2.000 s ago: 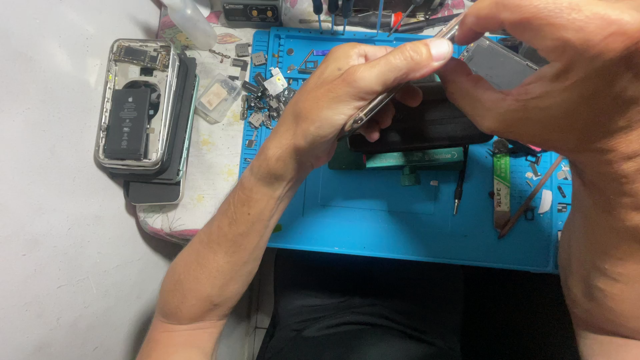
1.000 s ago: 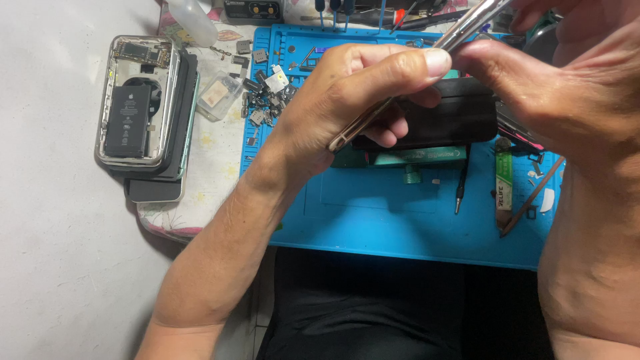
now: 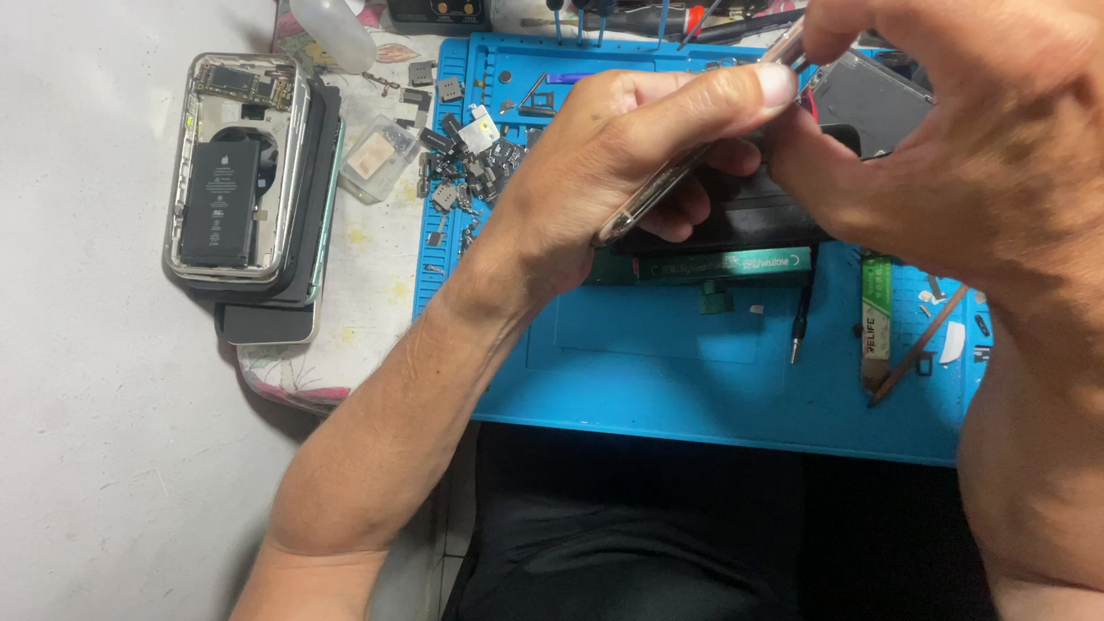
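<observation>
My left hand (image 3: 638, 138) grips a smartphone's metal frame (image 3: 642, 203), seen edge-on and tilted up to the right. My right hand (image 3: 914, 129) touches the upper end of that frame with thumb and a finger; whether it holds anything small there is hidden. Beneath both hands a dark phone-shaped panel (image 3: 750, 211) lies on a green holder (image 3: 724, 264). Behind the right hand another dark phone part (image 3: 871, 99) is partly visible.
On the left, opened phone housings (image 3: 289, 172) are stacked, the top one with a battery (image 3: 220, 203). Small metal parts (image 3: 483, 159) lie heaped on the blue repair mat (image 3: 647, 379). A screwdriver (image 3: 800, 319), a green-and-white tool (image 3: 876, 310) and a brown stick (image 3: 918, 345) lie at right.
My right hand has shifted slightly at the frame's upper end, and its fingers have changed pose. My left hand keeps its hold on the frame throughout.
</observation>
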